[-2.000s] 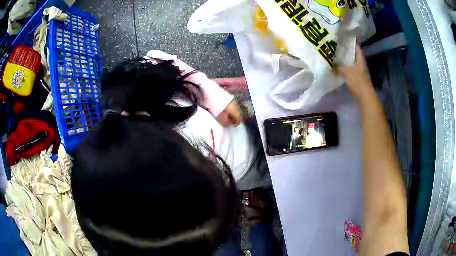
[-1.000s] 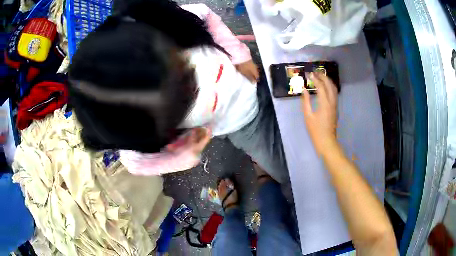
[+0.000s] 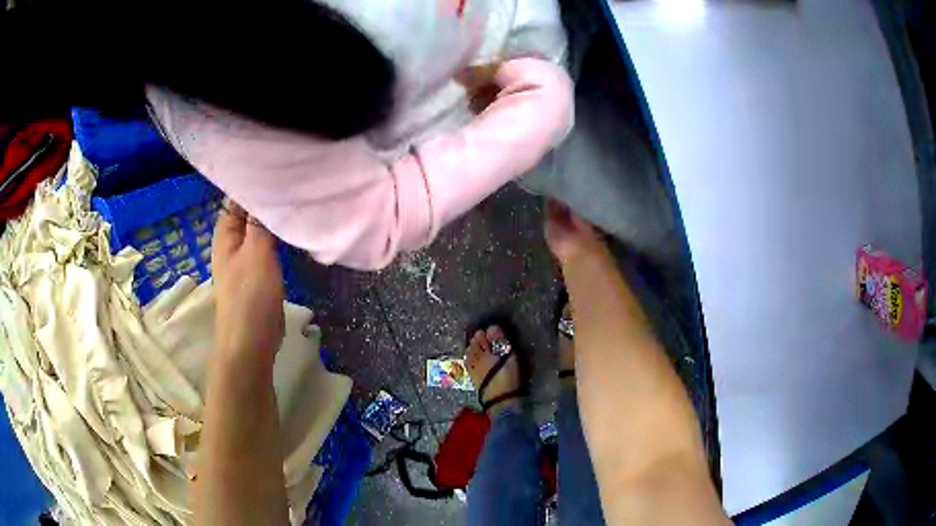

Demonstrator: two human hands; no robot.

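A person in a white top with pink sleeves (image 3: pixel 380 205) sits in front of me, dark hair at the top left. My left hand (image 3: pixel 241 231) is at the person's back, beside the pink sleeve, above a blue crate (image 3: pixel 169 216); its fingers are partly hidden. My right hand (image 3: pixel 567 231) is low at the person's grey clothing (image 3: pixel 616 175), with its fingertips hidden. What either hand touches or grips cannot be told.
Cream cut pieces (image 3: pixel 92 349) are heaped at the left. A pale side table (image 3: pixel 801 205) stands at the right with a pink packet (image 3: pixel 890 292). My sandalled feet, a red item (image 3: pixel 463 449) with a dark strap and small printed cards are on the speckled floor.
My right hand has left the phone and moved down to the seated person's side. My left hand has come into view. The view has shifted; the phone and white bag are out of sight.
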